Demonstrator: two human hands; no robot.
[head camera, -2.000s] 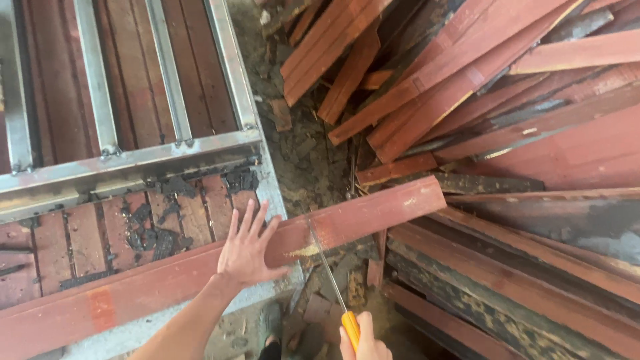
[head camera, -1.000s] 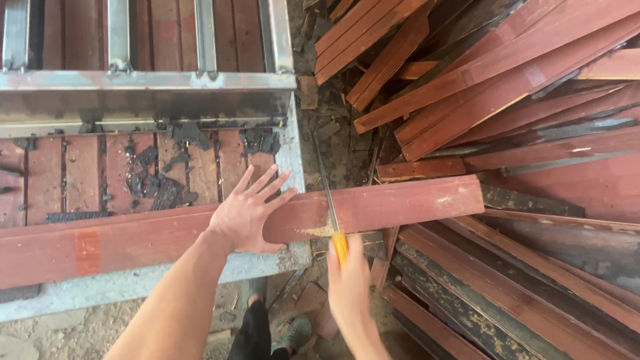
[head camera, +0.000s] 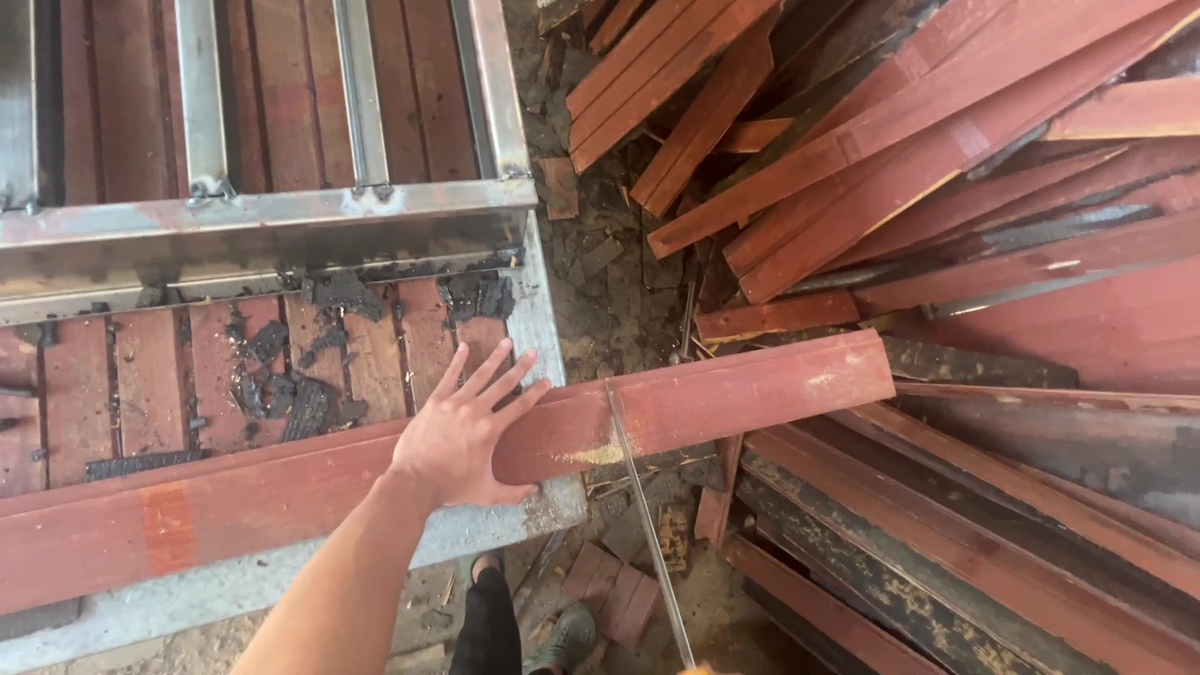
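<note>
A long red-painted wooden board (head camera: 281, 502) lies across the metal-edged slatted platform, and its right end juts out past the platform's edge. My left hand (head camera: 464, 436) is spread flat on top of the board near that edge, fingers apart. Just right of it the thin blade of a handsaw (head camera: 647, 525) crosses the board, with pale sawdust beside the cut. Only a bit of the saw's yellow handle (head camera: 696, 669) shows at the bottom edge. My right hand is out of the frame.
A welded metal frame (head camera: 272, 202) stands on the slatted platform (head camera: 155, 384), among black charred flakes (head camera: 309, 408). Piles of red boards (head camera: 844, 169) fill the right side. Broken tile-like pieces (head camera: 614, 591) litter the floor near my feet (head camera: 567, 637).
The saw has moved down toward the bottom edge, so its handle is mostly out of frame. My right hand, seen a second ago on the handle, has left the view. My left hand stays on the board.
</note>
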